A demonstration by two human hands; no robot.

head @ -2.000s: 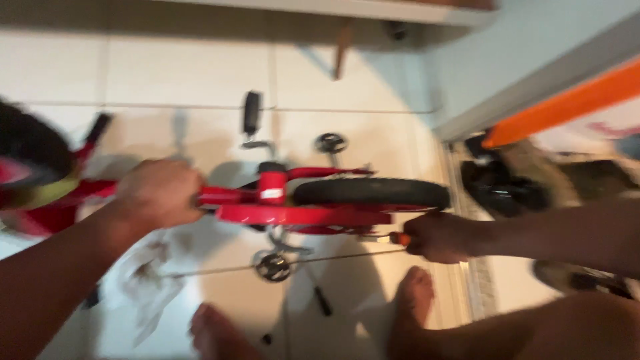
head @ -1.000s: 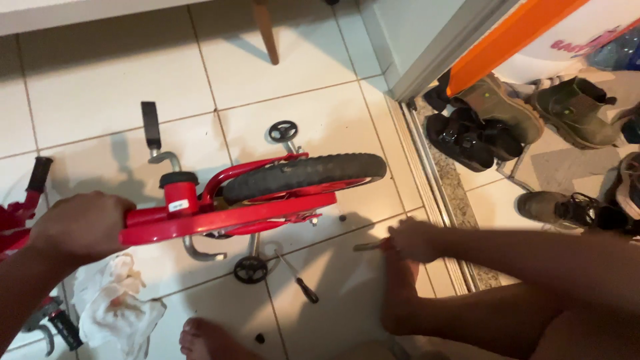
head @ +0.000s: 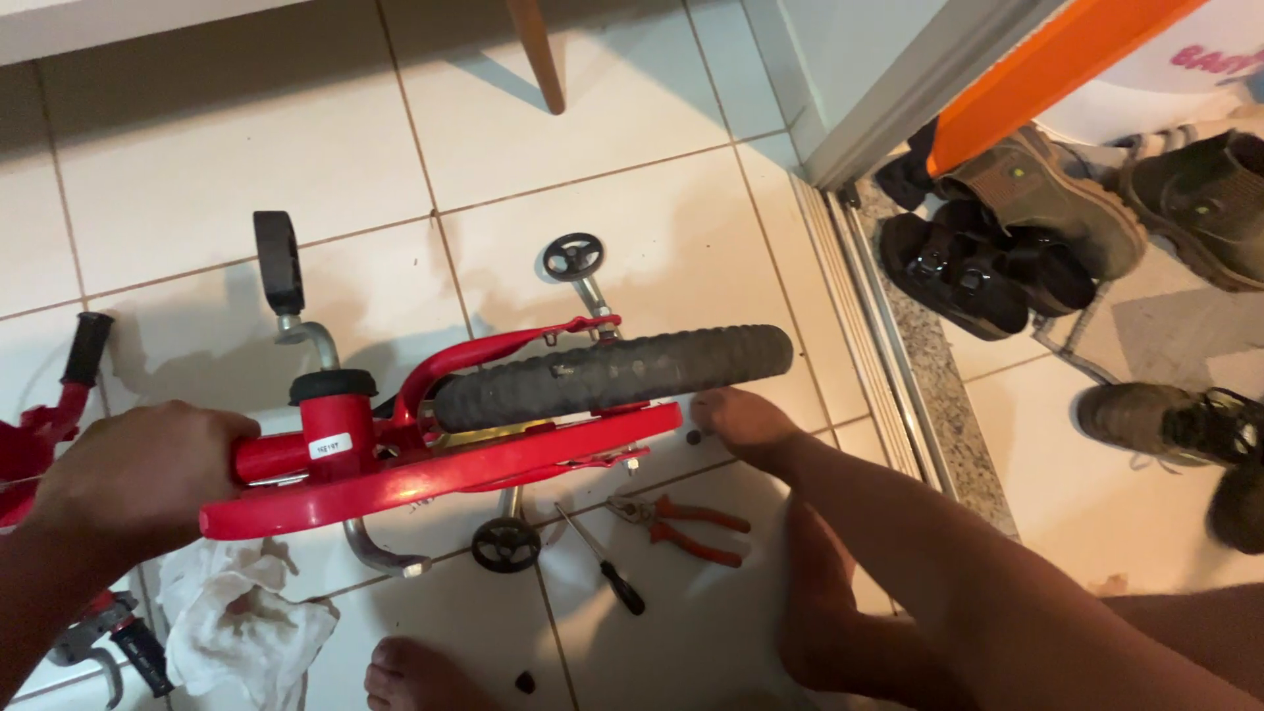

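A red child's bicycle frame (head: 444, 464) with its chain guard spans the view. My left hand (head: 148, 474) is closed around the frame tube at left. My right hand (head: 741, 425) is by the black tyre (head: 612, 377) and the guard's end; its fingertips are hard to see. Small black training wheels (head: 573, 257) (head: 506, 545) on metal arms show on either side of the tyre. Orange-handled pliers (head: 681, 523) and a black-handled screwdriver (head: 602, 561) lie on the tiles. Above the frame, a black pedal (head: 277, 262) is on its crank.
A white cloth (head: 242, 622) lies at lower left near a handlebar grip (head: 141, 652). Small dark pieces (head: 693, 436) (head: 524, 681) are on the floor. Bare feet are below the bicycle. Several shoes (head: 953, 276) stand past the door track (head: 879, 336). A wooden leg (head: 536, 54) stands at top.
The pliers, at my right hand one second ago, now lie on the tiles beside the screwdriver. My right hand has moved up to the tyre. My left hand still holds the frame.
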